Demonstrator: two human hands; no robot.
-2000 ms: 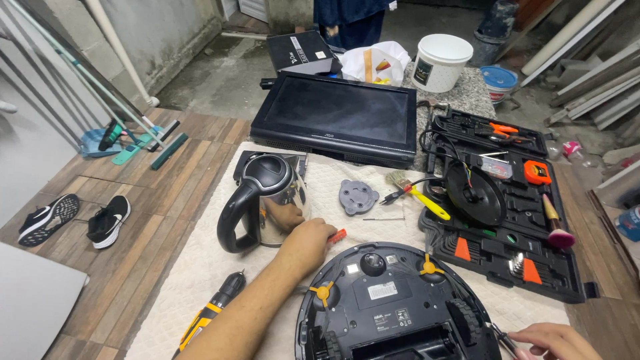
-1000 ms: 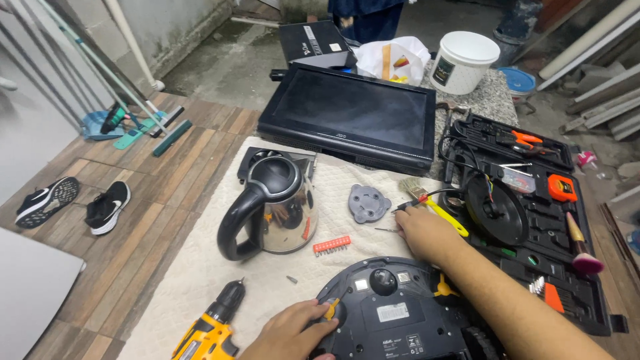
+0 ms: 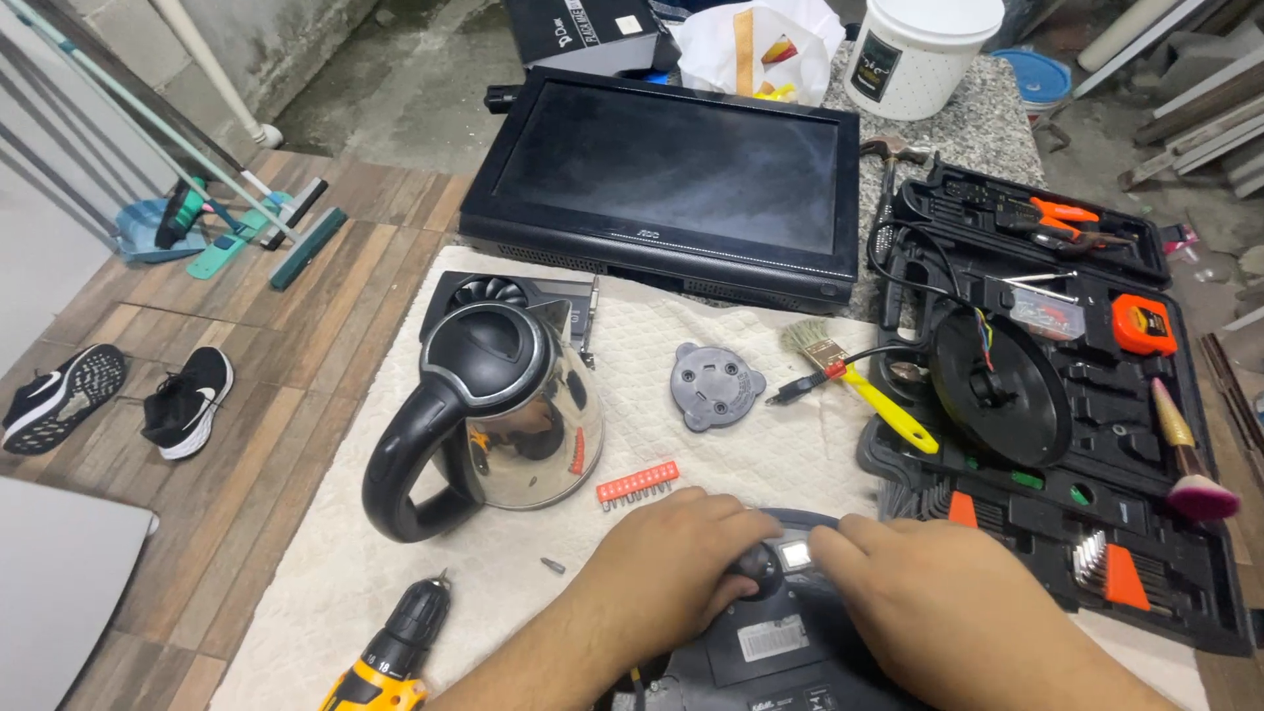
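Note:
An upturned robot vacuum cleaner (image 3: 760, 632) lies on the cloth at the bottom. My left hand (image 3: 681, 558) has its thumb and fingers around the vacuum's small black front caster wheel (image 3: 758, 568). My right hand (image 3: 889, 583) rests on the rim just right of the wheel, its fingertips partly hidden. Beyond my left hand lies an orange bit holder (image 3: 637, 482) with bits, and a loose screwdriver bit (image 3: 553, 565) is to its left. A yellow-black cordless drill (image 3: 395, 642) lies at the lower left. A round grey plastic part (image 3: 716, 386) sits farther back.
An electric kettle (image 3: 504, 405) stands left of centre; a flat black monitor (image 3: 671, 188) lies behind. At right, an open tool case (image 3: 1106, 395) carries a black kettle base (image 3: 997, 390) with a cord. A yellow-handled paintbrush (image 3: 879, 400) lies beside it. Sneakers (image 3: 188, 405) are on the floor.
My right hand has moved from beside the yellow-handled brush back to the vacuum. My left hand has moved from the vacuum's left side to its front wheel.

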